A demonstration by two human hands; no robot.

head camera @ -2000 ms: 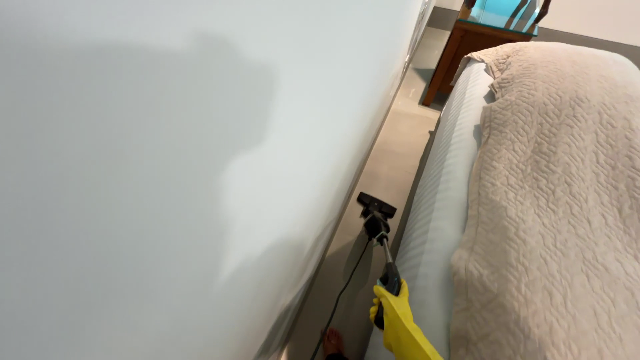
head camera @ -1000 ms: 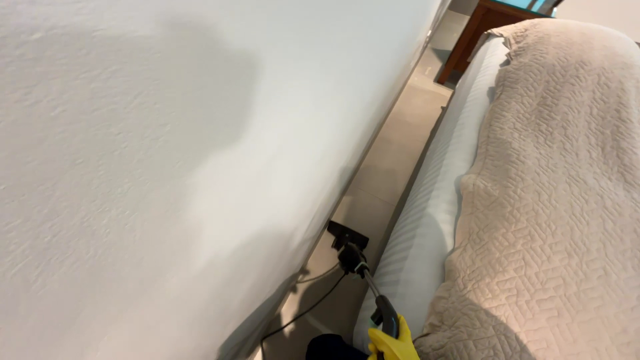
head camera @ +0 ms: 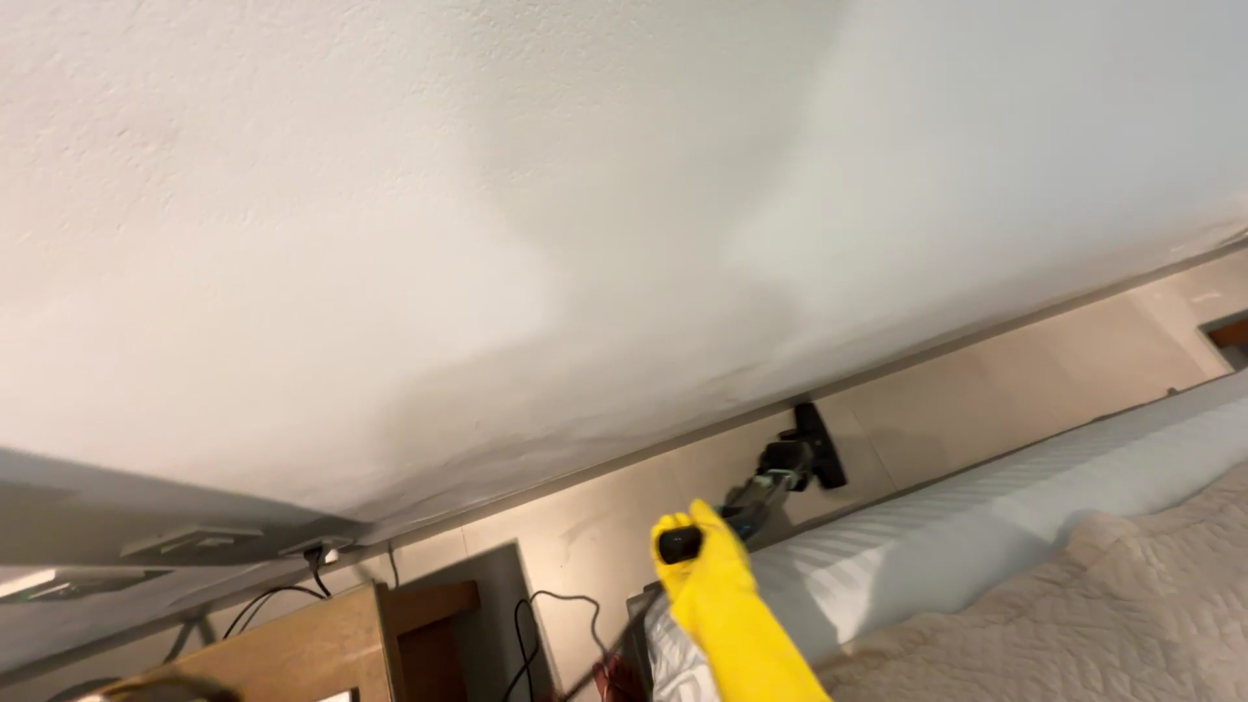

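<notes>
My right hand (head camera: 704, 575), in a yellow rubber glove, is closed around the black handle (head camera: 680, 544) of a stick vacuum cleaner (head camera: 760, 492). The forearm comes in from the bottom edge, over the corner of the bed. Beyond the hand, the vacuum's wide black floor head (head camera: 819, 446) rests on the tiled floor (head camera: 936, 419), close to the foot of the white wall (head camera: 624, 244). A black cord (head camera: 561, 595) loops on the floor left of the hand. My left hand is out of view.
A bed with a pale striped mattress (head camera: 936, 536) and a beige quilted cover (head camera: 1102, 604) bounds the narrow floor strip on the right. Lower left are a wooden table (head camera: 283, 643) and a black plug (head camera: 314, 556) in a wall socket. Brown furniture (head camera: 1230, 333) shows at far right.
The view has swung left strongly, bringing the wooden table and wall socket into sight. My right hand still holds the vacuum cleaner, its head down on the floor strip.
</notes>
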